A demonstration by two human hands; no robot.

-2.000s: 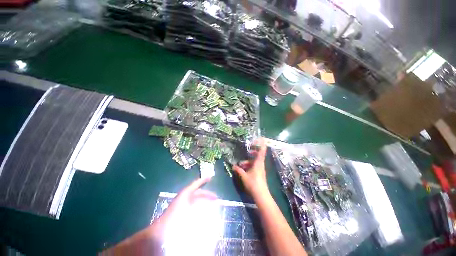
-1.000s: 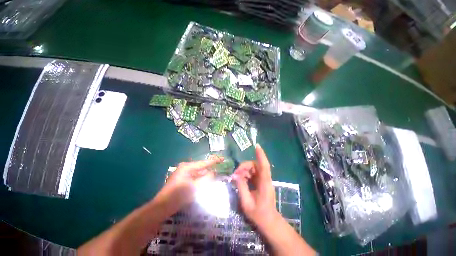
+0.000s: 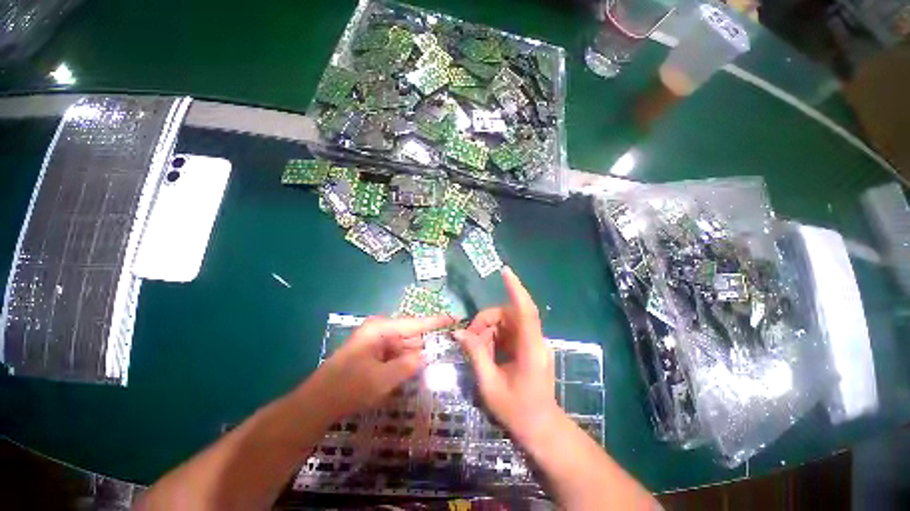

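My left hand (image 3: 384,361) and my right hand (image 3: 511,364) meet at their fingertips above the gridded clear sheet (image 3: 584,391). A small piece, seemingly a circuit board, shows at my left fingertips, mostly hidden by fingers and glare. My right thumb and a curled finger touch at the same spot; what they pinch is unclear. My right index finger points up and away. A green circuit board (image 3: 423,300) lies just beyond my left fingers. Small dark pieces fill many sheet cells below my hands. Loose boards (image 3: 429,261) lie in a pile beyond.
A clear supply tray (image 3: 559,180) heaped with green boards stands behind the pile. Left are a dark gridded stack (image 3: 75,250) and a white smartphone (image 3: 187,220). Right are a second tray under clear plastic (image 3: 718,339) and a white strip (image 3: 836,319). Clear cups (image 3: 705,45) stand upper right.
The view has tilted down. My hands came back from the loose board pile to the sheet, and their fingertips have closed together. A board now lies just beyond my left fingers.
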